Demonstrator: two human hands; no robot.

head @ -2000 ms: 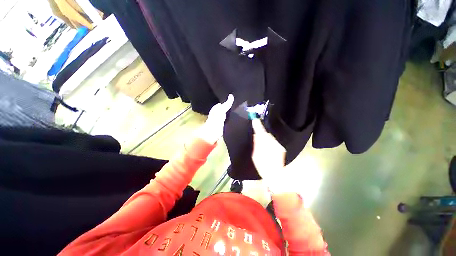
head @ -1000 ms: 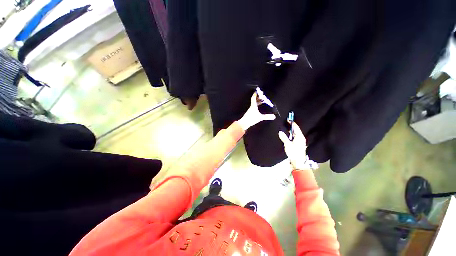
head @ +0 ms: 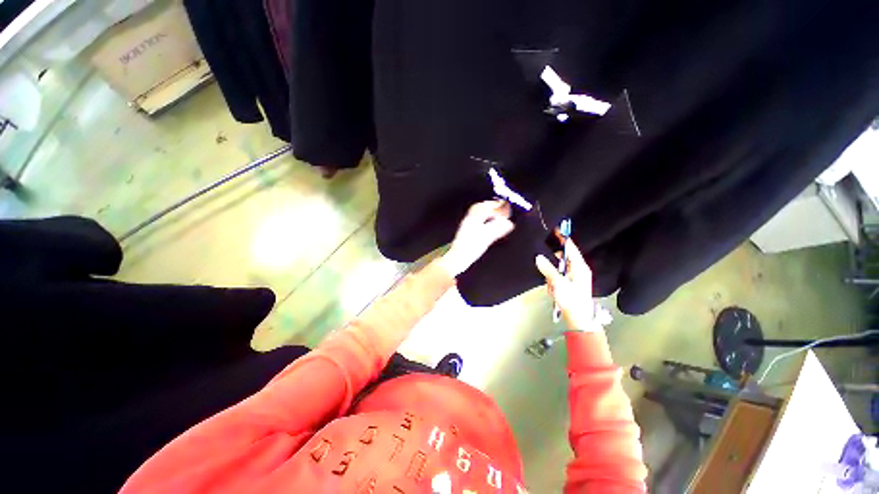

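Note:
A large black coat [head: 443,116] hangs in front of me, with its lower hem at my hands. Two white bow-like fastenings show on its front, an upper one [head: 569,98] and a lower one [head: 508,190], with thin light lines of the dark patches around them. My left hand [head: 480,232] has its fingertips at the lower end of the lower fastening and seems to pinch it or the cloth there. My right hand [head: 569,282] holds slim snips [head: 565,233] with a teal-blue tip, just right of the lower fastening.
Other dark garments [head: 323,87] hang at the left. More black cloth [head: 125,357] lies at the lower left. A cardboard box [head: 154,56] stands at the upper left. A metal floor bar [head: 222,183] runs across the green floor. A round black base [head: 737,340] and a white table [head: 810,434] are at the right.
The view has shifted right. The dark triangular patches beside the fastenings now show only as thin lines. My right hand has left the lower fastening; my left hand has moved onto its lower end.

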